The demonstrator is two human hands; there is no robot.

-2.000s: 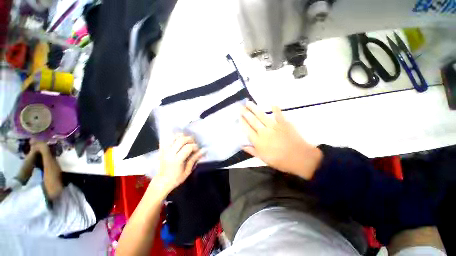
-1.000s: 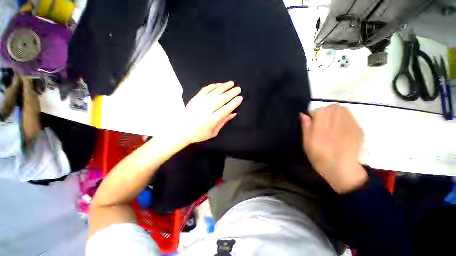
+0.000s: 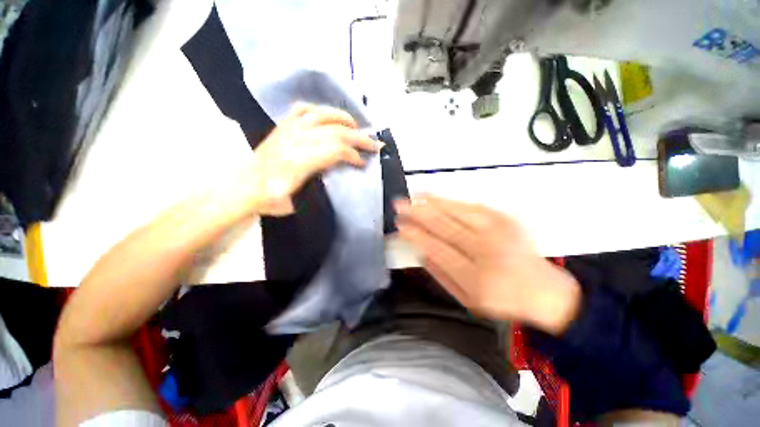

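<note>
The pale grey pocket bag (image 3: pixel 358 208) lies over the black garment panel (image 3: pixel 292 242), folded, its lower end hanging past the table's front edge. A narrow black piece (image 3: pixel 393 171) shows along the bag's right side. My left hand (image 3: pixel 312 154) lies on the cloth, its fingertips closed on the bag's upper right edge. My right hand (image 3: pixel 487 258) is blurred, with fingers extended to the narrow black piece; whether it grips is unclear. The sewing machine's presser area (image 3: pixel 446 71) is above the work.
Black-handled shears (image 3: pixel 567 108), blue thread snips (image 3: pixel 617 125) and a yellow block (image 3: pixel 636 81) lie right of the machine's needle area. A phone (image 3: pixel 698 171) is at the right. A dark cloth heap (image 3: pixel 50 108) is at the left. Red baskets (image 3: pixel 696 283) flank the lap.
The black panel that was spread wide is now folded or turned, showing the grey pocket bag. My left hand has moved onto the bag's edge. My right hand has stayed low on the cloth's right side.
</note>
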